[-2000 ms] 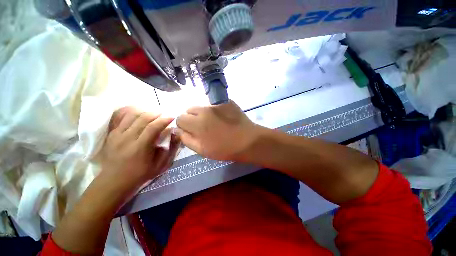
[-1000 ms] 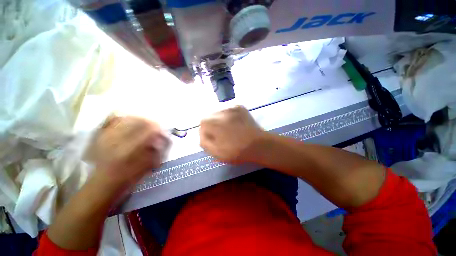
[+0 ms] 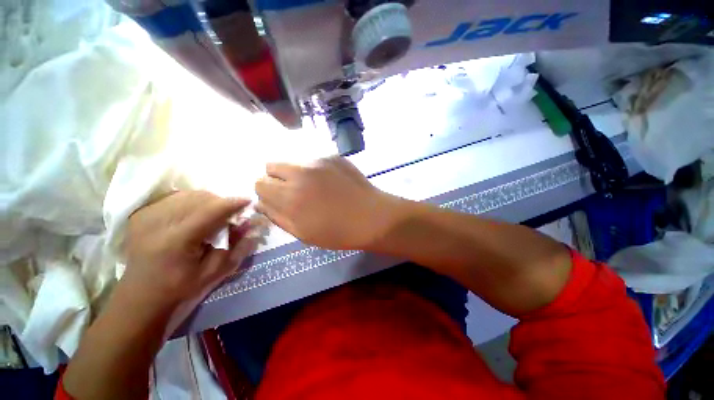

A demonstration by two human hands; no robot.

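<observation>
Cream cloth (image 3: 66,148) lies heaped at the left of the white machine bed. My left hand (image 3: 184,242) holds a part of it near the bed's front edge, fingertips pinched on a small pale bit. My right hand (image 3: 321,203) is right beside it, its fingertips closed on the same small edge of cloth in front of the needle area. The contact point is small and partly hidden by my fingers. The sewing machine head (image 3: 501,27) with blue lettering is above, with a dark grey cylindrical attachment (image 3: 347,133) just behind my right hand.
A ruler strip (image 3: 517,187) runs along the table's front edge. A green-handled tool (image 3: 553,111) and a black cord bundle (image 3: 601,156) lie at the right. White scraps (image 3: 501,78) lie behind the needle, crumpled cloth (image 3: 673,117) at upper right.
One second ago my hands were apart with a small dark hooked thing between them. Now my right hand has moved left and meets my left hand; that thing is no longer visible.
</observation>
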